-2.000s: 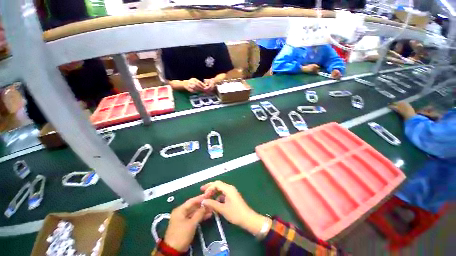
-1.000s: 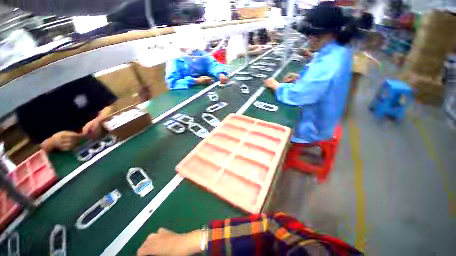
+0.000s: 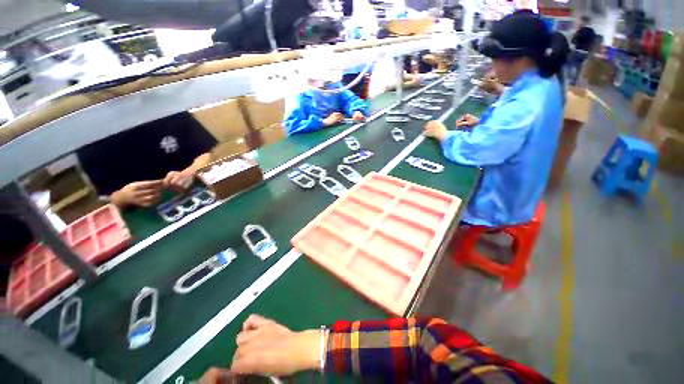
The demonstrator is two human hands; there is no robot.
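My right hand (image 3: 271, 347) is at the bottom centre, fingers curled, in a plaid sleeve with a thin bracelet. Only a sliver of my left hand (image 3: 219, 376) shows at the bottom edge, close beside the right fingertips. What either hand holds is hidden or cut off. A small pale piece of something shows at the edge below my right hand, too cut off to name. A white and blue loop unit (image 3: 223, 260) lies on the green belt beyond my hands, with another (image 3: 264, 248) to its right and more to its left.
A salmon compartment tray (image 3: 358, 253) lies right of my hand, overlapping the belt rail (image 3: 225, 313). A person in blue (image 3: 510, 142) sits on a red stool (image 3: 504, 244) at right. Across the belt are workers, a carton (image 3: 238, 178) and a red tray (image 3: 97, 229). A shelf beam spans above.
The view has swung right since the first frame; the white parts box and most of my left hand have left the picture. My right hand sits slightly further right than one second ago.
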